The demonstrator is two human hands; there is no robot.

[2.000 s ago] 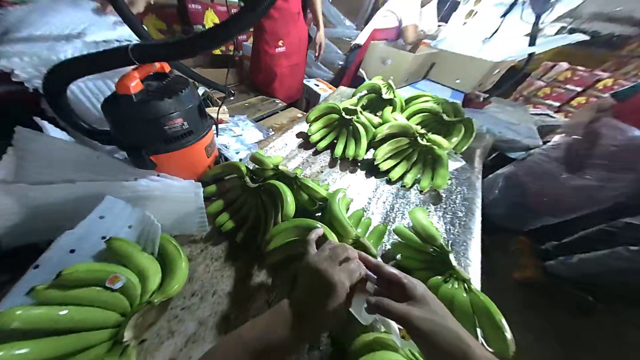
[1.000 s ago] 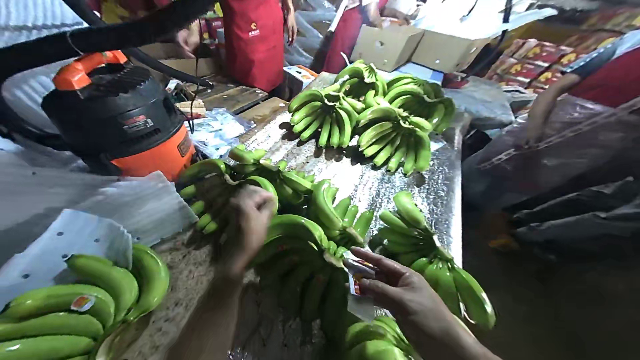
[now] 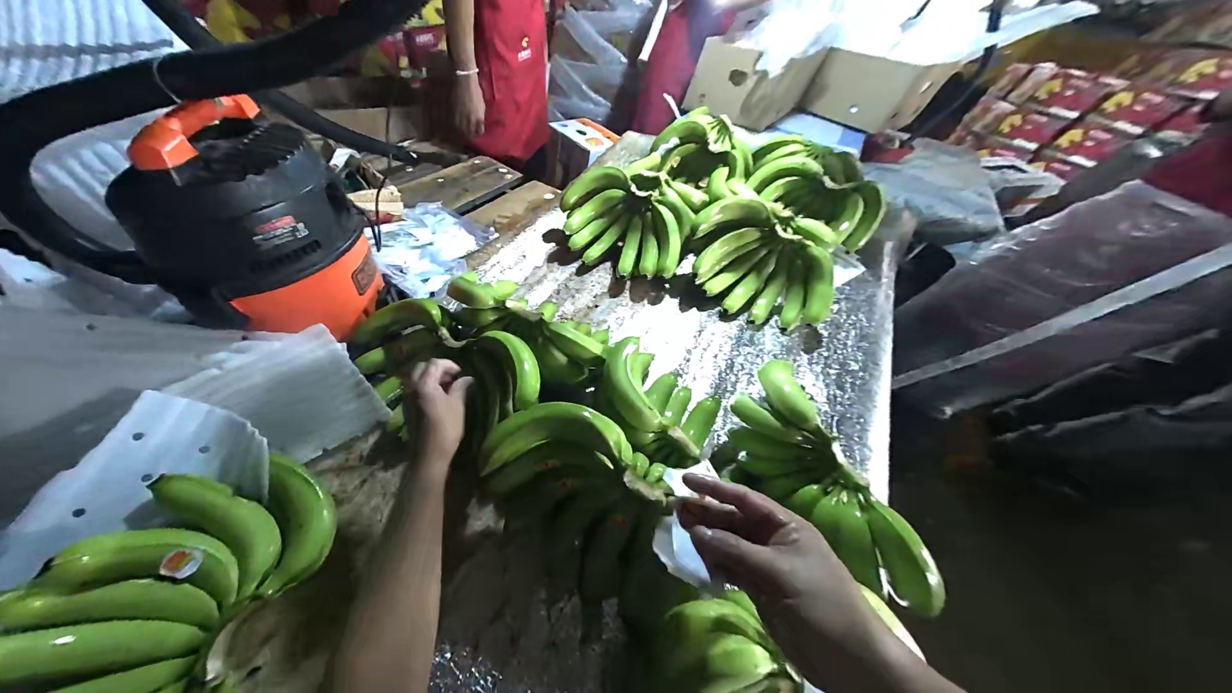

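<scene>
My left hand (image 3: 438, 399) is at a hand of green bananas (image 3: 505, 371) at the left of the wet table; its fingers are bent, and whether they hold anything cannot be told. Between the thumb and fingers of my right hand (image 3: 751, 539) is a white sheet of stickers (image 3: 681, 549), beside the stem of a darker, shaded banana hand (image 3: 558, 433). Right of it lies another green banana hand (image 3: 842, 481). At the lower left, a banana hand (image 3: 125, 587) with one orange-and-white sticker (image 3: 180, 563) rests against perforated white foam (image 3: 144, 472).
A black and orange shop vacuum (image 3: 260, 221) with a thick black hose stands at left. Several banana hands (image 3: 760, 250) lie at the table's far end. Beyond are a person in a red apron (image 3: 510, 77) and cardboard boxes (image 3: 751, 82). Plastic-covered goods (image 3: 1059, 289) are at right.
My left hand has moved left, away from my right hand, to the bananas at the left. The white sheet remains in my right hand. The person in the red apron has shifted behind the table.
</scene>
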